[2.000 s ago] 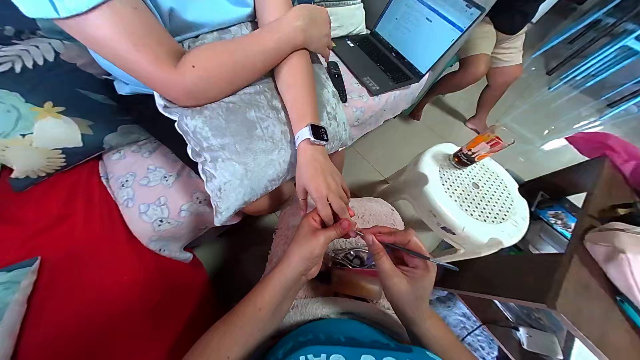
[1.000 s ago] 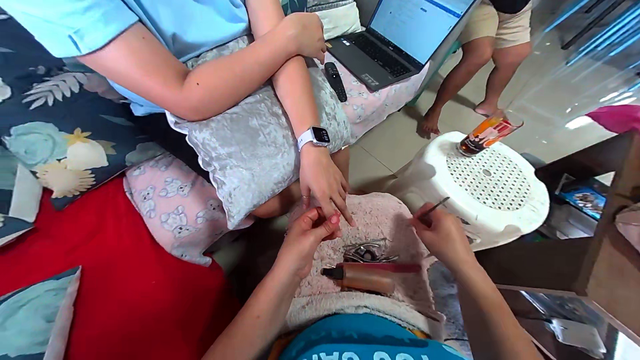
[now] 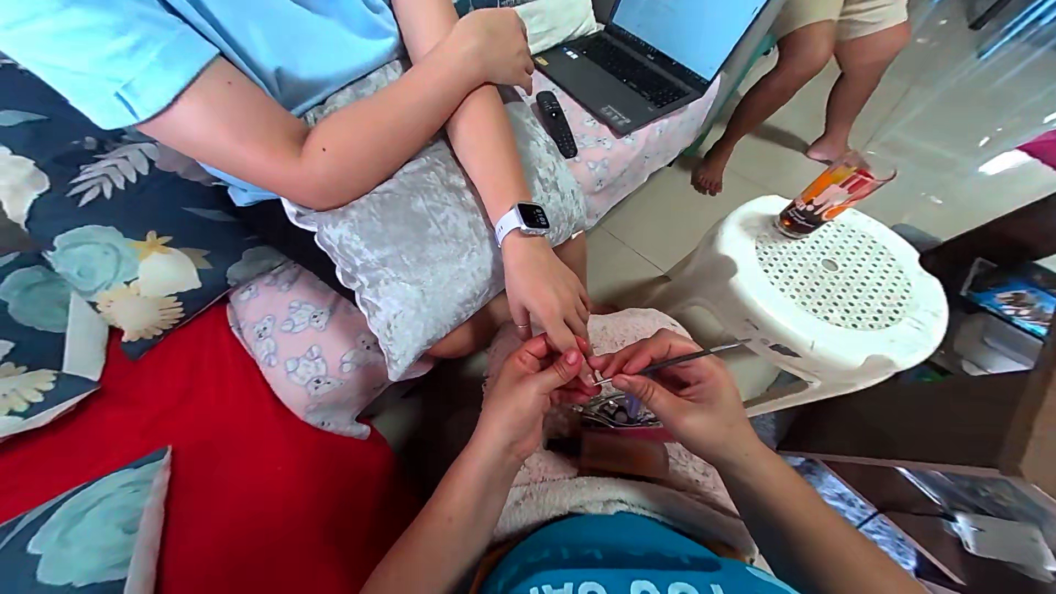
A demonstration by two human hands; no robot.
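Observation:
My left hand grips a fingertip of another person's hand, which wears a white smartwatch and rests at the edge of a grey velvet pillow. Between the thumb and fingers of my right hand is a thin dark manicure tool, its metal tip close to that fingertip. Below my hands, on a pink towel over my lap, several metal tools lie partly hidden in a pinkish holder. A brownish case or bottle lies nearer to me.
To the right stands a white plastic stool with a printed drinking glass on it. An open laptop and a black remote control lie beyond the pillow. Another person's bare legs are at the back. Dark shelves stand at right.
My right hand has come back with the tool from the right side of the towel to the held fingertip, where it also was two seconds ago. My left hand keeps its hold.

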